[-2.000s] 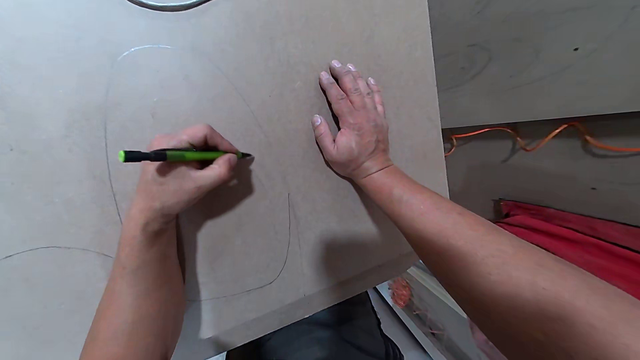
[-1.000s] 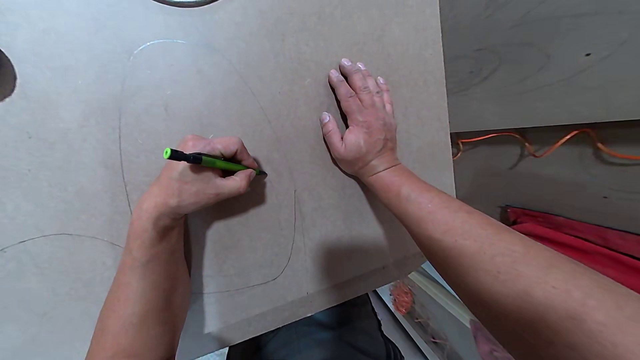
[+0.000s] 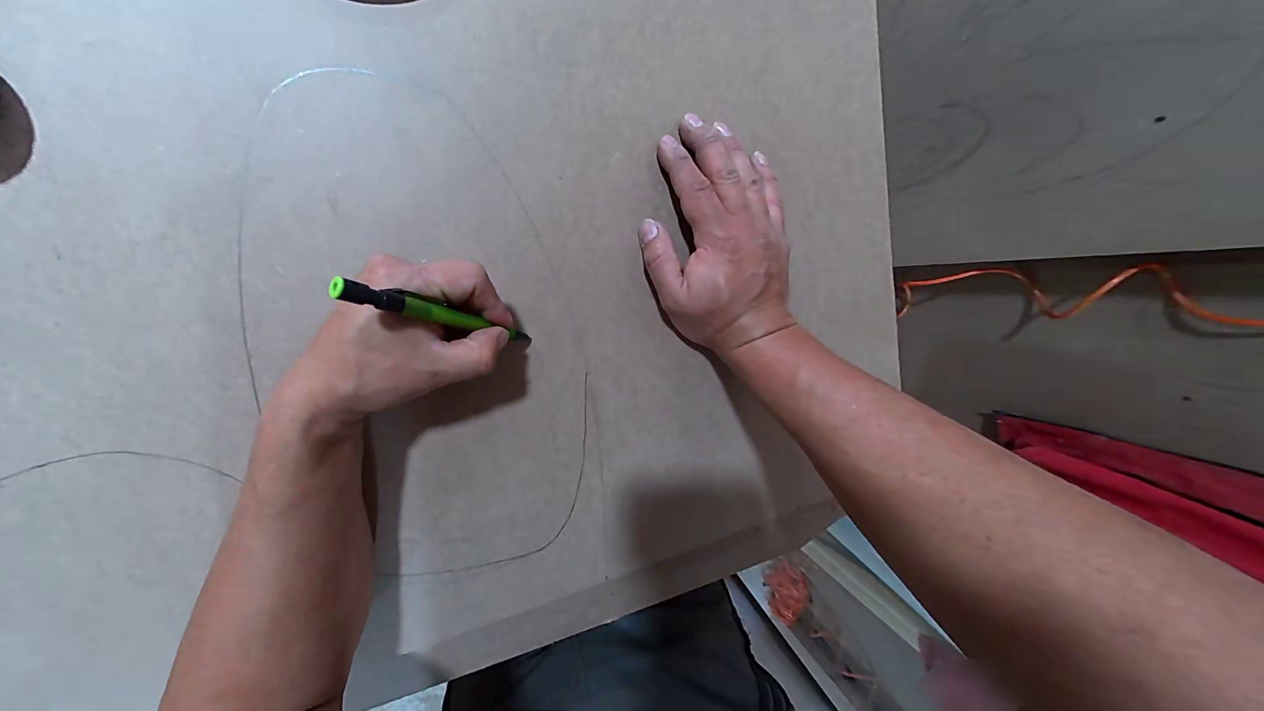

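A green and black mechanical pencil is in my left hand, pinched between thumb and fingers, its tip down at the right. Beneath both hands lies a large light brown board, perhaps fiberboard. A thin, rounded pencil outline runs on it around my left hand, with a gap in the line to the right of the pencil tip. My right hand rests palm down on the board, right of the outline, fingers spread and holding nothing.
Another curved line crosses the board at lower left. Round cutouts show at the left edge and top. Right of the board are a grey wooden panel, an orange cord and red fabric. Orange strands lie below.
My left hand and the pencil have moved slightly down along the board, with the pencil still held. My right hand has stayed flat on the same part of the board.
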